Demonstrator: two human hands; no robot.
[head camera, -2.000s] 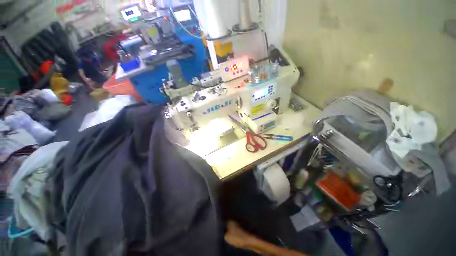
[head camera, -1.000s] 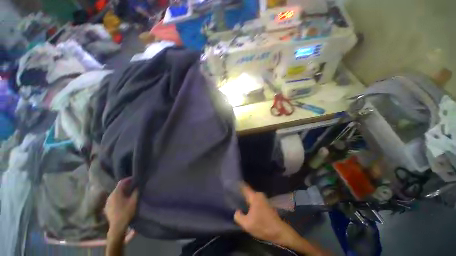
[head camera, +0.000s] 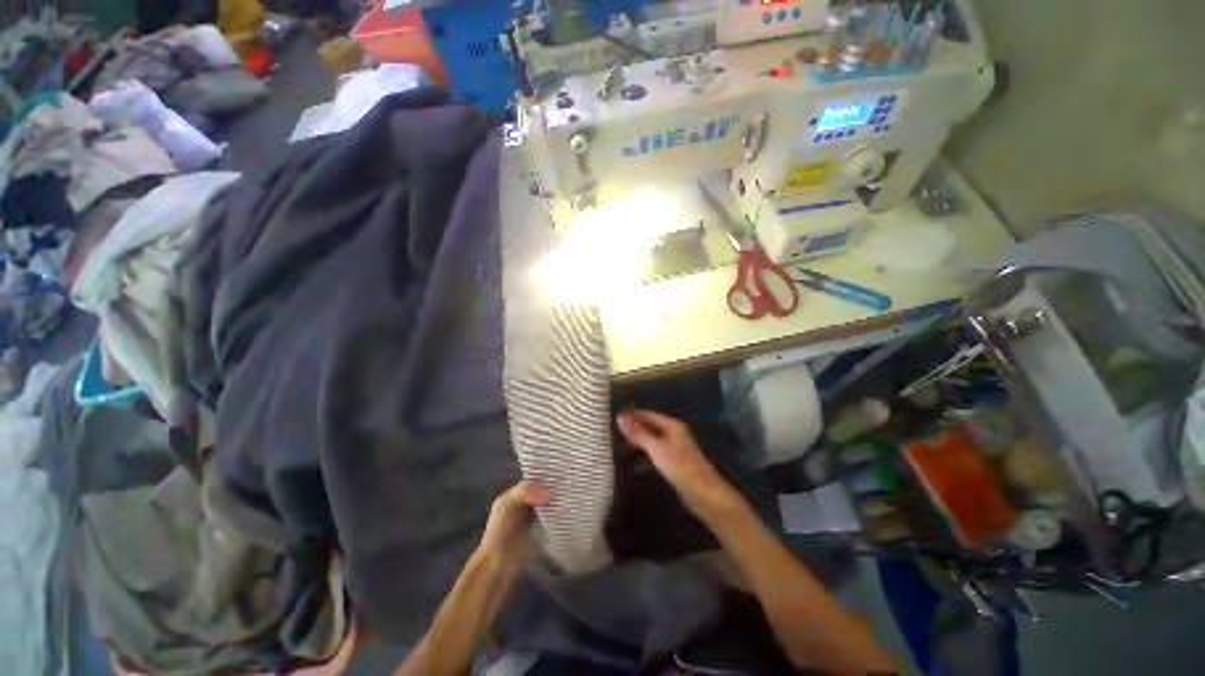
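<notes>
The dark grey cloth (head camera: 383, 357) lies over the left of the table and hangs toward my lap. A striped light band (head camera: 562, 409) runs down its right side from the glaring lamp of the white sewing machine (head camera: 674, 139). My left hand (head camera: 515, 515) grips the band's lower left edge, thumb on top. My right hand (head camera: 650, 436) is just right of the band, below the table edge, fingers partly bent; whether it touches the band's edge is unclear. Glare hides the needle area.
Red-handled scissors (head camera: 763, 283) and a slim blue tool (head camera: 846, 289) lie on the cream table (head camera: 687, 336). A white roll (head camera: 782, 412) hangs under its edge. A cluttered tray with an orange-red box (head camera: 957, 489) and black-handled scissors (head camera: 1132, 524) is at right. Cloth heaps (head camera: 185, 528) are at left.
The dark cloth has been turned back and the striped band now shows. My left hand has moved right onto the band. My right hand has let go of the cloth's lower corner and moved up.
</notes>
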